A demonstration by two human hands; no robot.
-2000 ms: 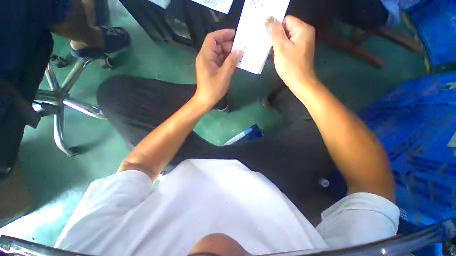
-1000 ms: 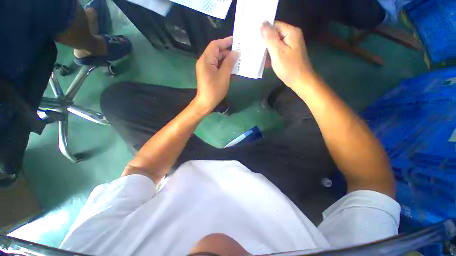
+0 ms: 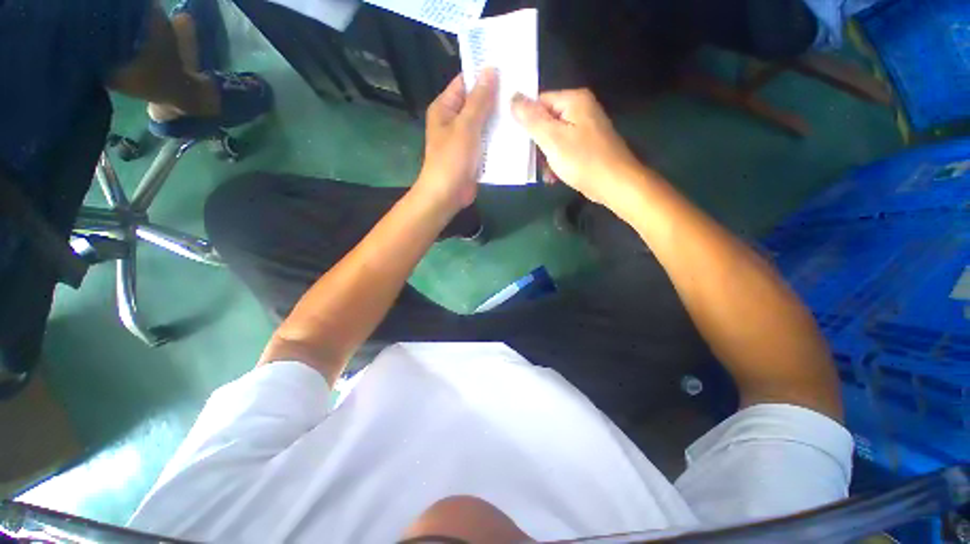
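A folded leaflet [image 3: 508, 138], white with small dark print along its left side, is held upright in the air beyond the knees. My left hand [image 3: 457, 138] grips its left edge, thumb on the front face. My right hand [image 3: 574, 138] holds its right edge, thumb on the front near the edge. The fingers behind the leaflet are mostly hidden. Printed white sheets [image 3: 436, 11] lie on a dark crate [image 3: 372, 69] at the top, cut off by the picture's edge.
Blue crates [image 3: 883, 287] stand at the right. A wheeled chair's chrome base [image 3: 133, 218] and another person's shoe [image 3: 239, 101] are at the left. A blue-and-white object [image 3: 518, 289] shows low between my legs. Brown wooden bars [image 3: 745, 96] are at the upper right.
The leaflet has moved left and a little nearer, and now looks shorter, with its top edge in view. Both hands have moved with it; my right hand has shifted left and lower.
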